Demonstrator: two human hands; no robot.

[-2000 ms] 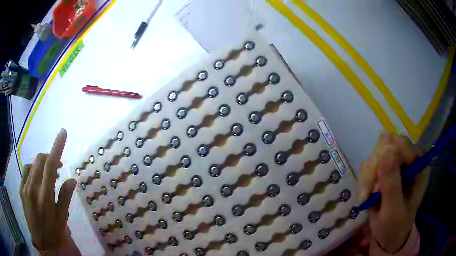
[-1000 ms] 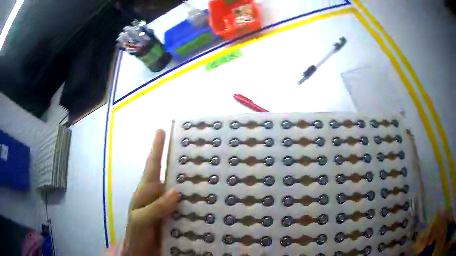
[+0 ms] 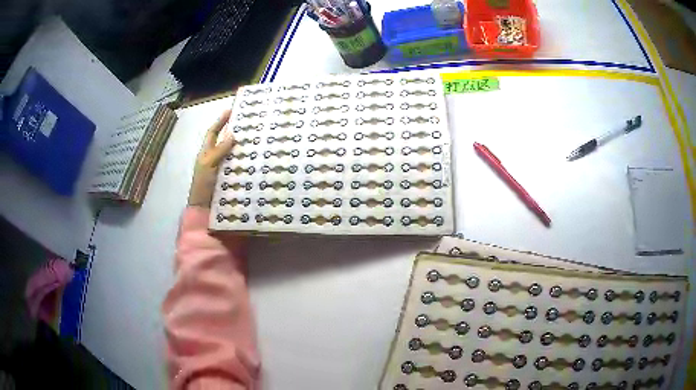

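My left hand (image 3: 210, 164), with a pink sleeve, grips the left edge of a white parts tray (image 3: 296, 164) at the upper middle of the bench. Its fingers go partly behind the tray. The tray has rows of dumbbell-shaped cutouts with a small round metal part at each end. Its near edge seems raised over the bench. A second parts tray (image 3: 557, 301) with the same rows lies at the lower right, over another tray (image 3: 507, 254) whose edge shows behind it. My right hand is not in view.
A red pen (image 3: 512, 184), a black-and-clear pen (image 3: 604, 138) and a white paper (image 3: 656, 211) lie right. A pen holder (image 3: 356, 39), blue bin (image 3: 423, 32) and red bin (image 3: 502, 29) stand behind. A tray stack (image 3: 133, 156) and blue folder (image 3: 47, 129) are left.
The view has swung left. My left hand now holds a tray away from the trays at the lower right, which have come into view separately. My right hand and the blue marker have left the view.
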